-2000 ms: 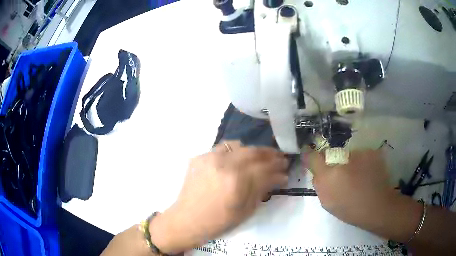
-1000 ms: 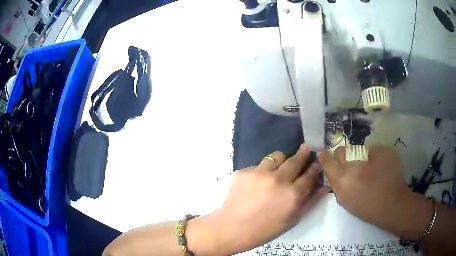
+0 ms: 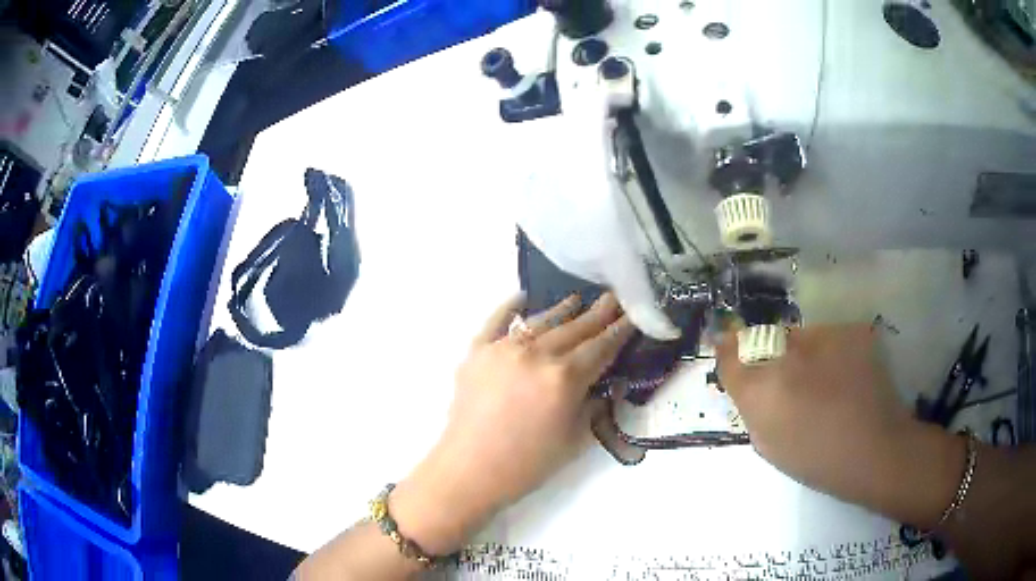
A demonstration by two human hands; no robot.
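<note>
A black fabric panel (image 3: 548,278) lies under the head of the white sewing machine (image 3: 897,170), partly hidden by the machine and my fingers. My left hand (image 3: 528,380) lies on it with spread fingers, pressing it flat near the needle. A black zipper band (image 3: 682,439) curves out below the panel towards me. My right hand (image 3: 812,397) is right of the needle, with its fingertips partly hidden behind a cream knob (image 3: 761,343); whether it grips the band cannot be told. The presser foot and needle are mostly hidden.
On the left of the white table (image 3: 375,420) lie black zipper bands (image 3: 298,261) and grey-black panels (image 3: 231,414). A blue bin (image 3: 188,284) heaped with black bands stands at the edge. Another blue bin (image 3: 426,28) is behind. Black snips (image 3: 963,375) lie at right. A ruler strip (image 3: 682,562) runs along the near edge.
My left hand has moved left from the needle and its fingers have spread. The zipper band's loop shows again below the panel. The camera view has shifted.
</note>
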